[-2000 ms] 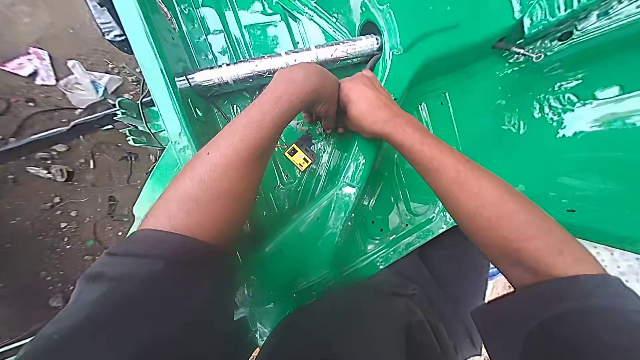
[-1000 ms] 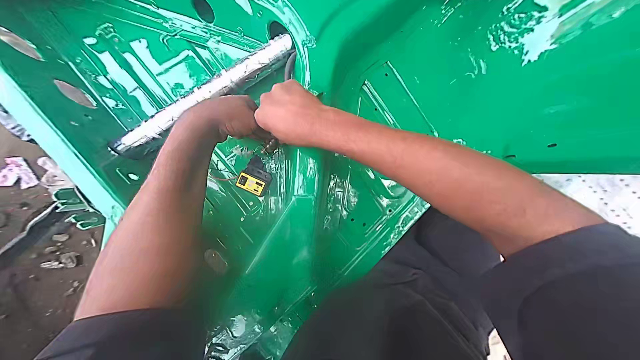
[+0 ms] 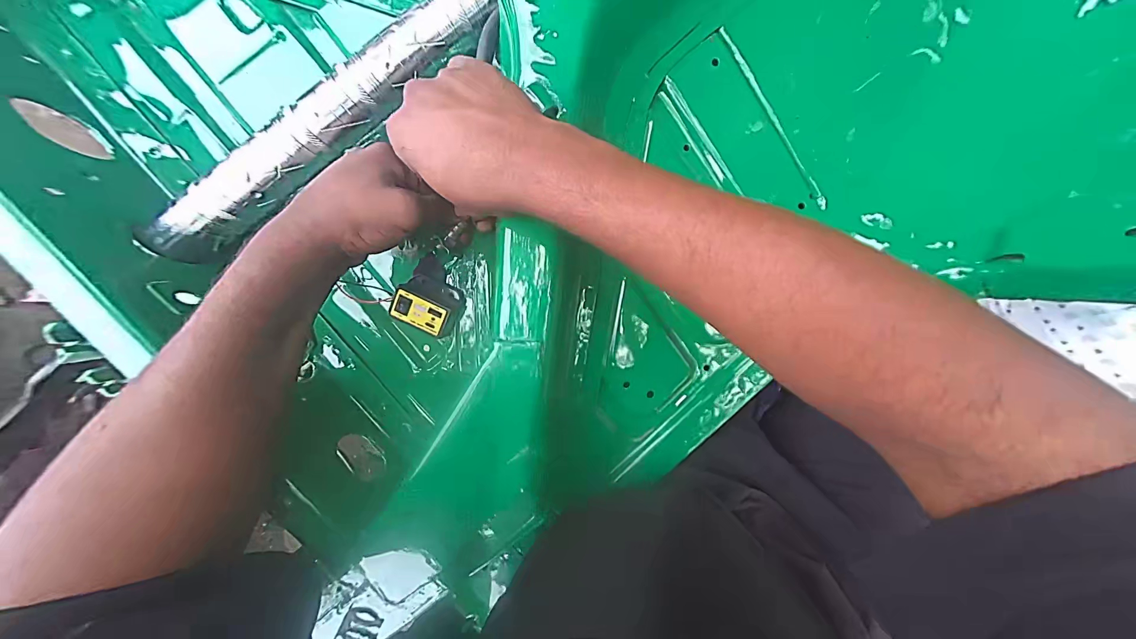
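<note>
My left hand [image 3: 368,200] and my right hand [image 3: 466,133] are close together, touching, over the green painted metal body panel [image 3: 825,115]. The fingers of both curl inward and whatever lies between them is hidden. Just above them a foil-wrapped tube [image 3: 302,129] runs diagonally to the upper edge, with a dark hose [image 3: 487,37] near its upper end. Below my hands hangs or rests a small yellow-and-black device [image 3: 422,309] with a thin red wire at its left. It bears writing. Small brownish parts [image 3: 460,232] show just under my fingers.
A raised green ridge [image 3: 524,293] runs down beside the device. The panel has oval holes, one at the upper left [image 3: 60,127]. A pale edge of the panel [image 3: 75,284] borders the dirt ground on the left. A white dotted surface [image 3: 1065,342] is at the right.
The view has shifted and turned, so the foil-wrapped tube now slants more steeply. Both hands stay together near the tube's upper end, above the yellow device.
</note>
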